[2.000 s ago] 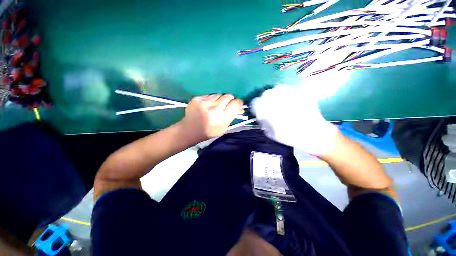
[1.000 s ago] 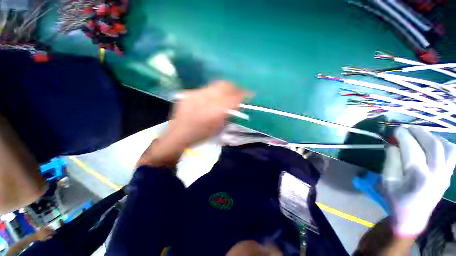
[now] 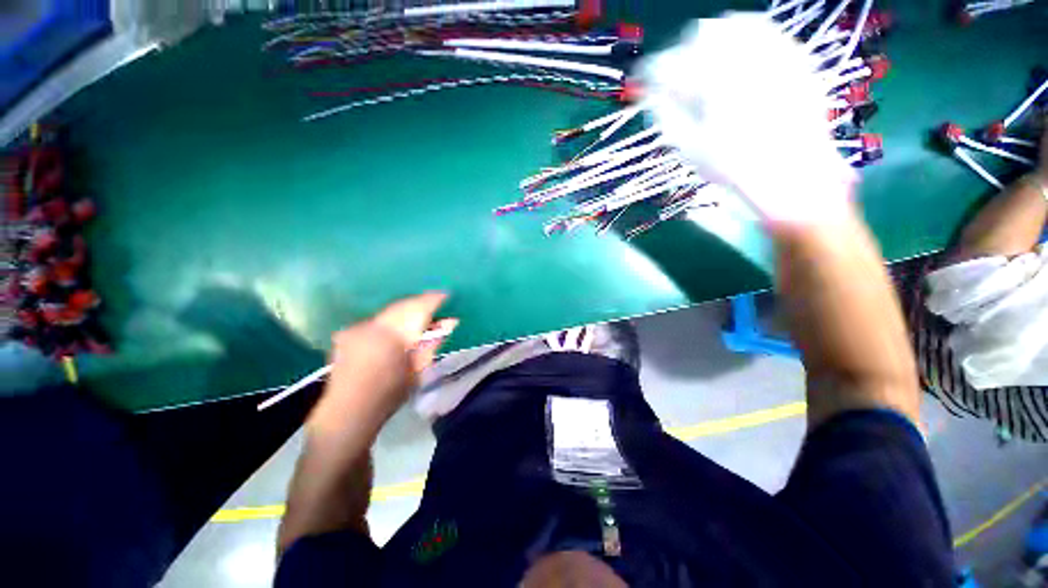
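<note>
My left hand (image 3: 385, 356), bare, is closed on a white tube (image 3: 292, 391) near the bench's front edge. The tube's far end sticks out to the lower left, and its other end shows past my fingers. My right hand (image 3: 747, 115), in a white glove, is over the pile of sleeved harnesses (image 3: 609, 167). It is overexposed, so its fingers do not show clearly. Unsleeved harnesses (image 3: 460, 83) with dark, red and white twisted wires lie at the far side, with a red connector (image 3: 629, 90) beside the glove.
A dense bundle of red connectors (image 3: 52, 270) is at the left edge. A neighbouring person's arm (image 3: 1011, 218) is at the right, near several red connectors with white tubes (image 3: 952, 136). A blue stool (image 3: 753, 327) stands below the green bench (image 3: 345, 230).
The harness with white tubes no longer stretches between my hands. My right hand has moved up to the far part of the bench. My left hand still holds white tubing. The camera view has shifted.
</note>
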